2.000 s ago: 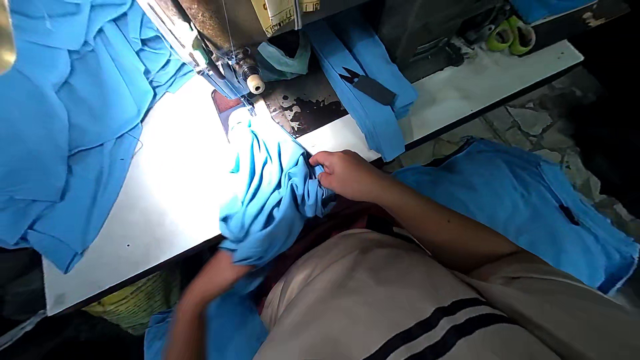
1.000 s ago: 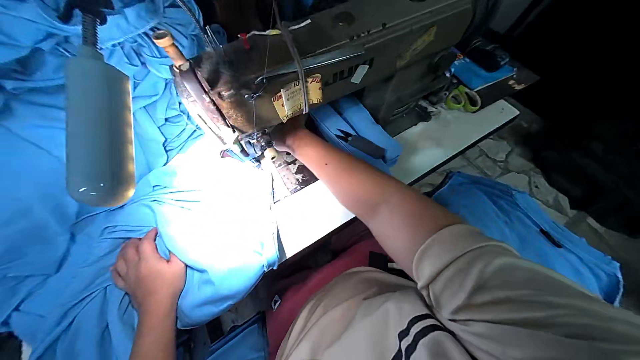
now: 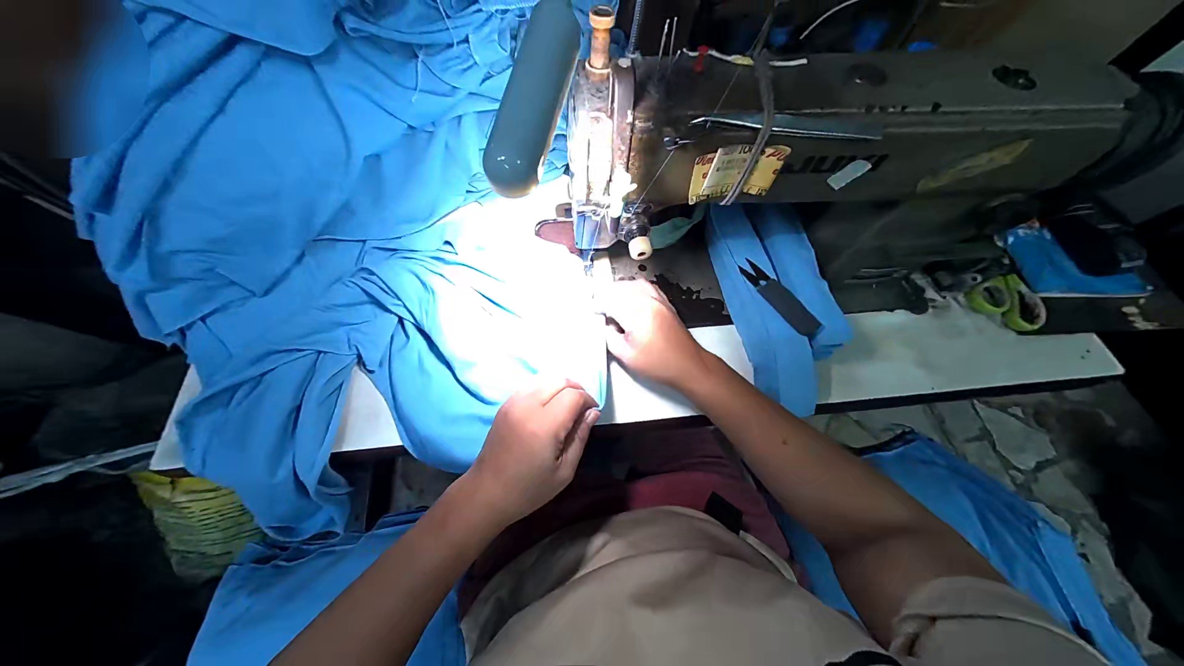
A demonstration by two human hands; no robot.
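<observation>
Blue fabric [image 3: 444, 324] runs across the white table to the needle area of a Juki sewing machine [image 3: 925, 139], its edge brightly lit. My left hand [image 3: 541, 444] pinches the fabric's near edge at the table front. Close to the presser foot, my right hand [image 3: 647, 333] rests at the fabric's right edge with its fingers on the cloth; glare hides part of the fingertips. Right of that hand, black thread snips [image 3: 782, 298] lie on folded blue fabric strips [image 3: 772, 361]. Tweezers [image 3: 795, 128] are tucked against the machine's arm.
A grey lamp [image 3: 532, 102] hangs left of the needle. More blue cloth [image 3: 213, 185] is heaped at the left and hangs off the table [image 3: 962, 361]. Green-handled scissors [image 3: 1006, 303] lie at the right. Blue garments [image 3: 971, 518] lie low at the right, and a yellow sack [image 3: 194, 518] at the lower left.
My left hand has moved right from the spread cloth to its near edge. My right hand has come back from behind the needle area to the cloth's edge. The view has shifted.
</observation>
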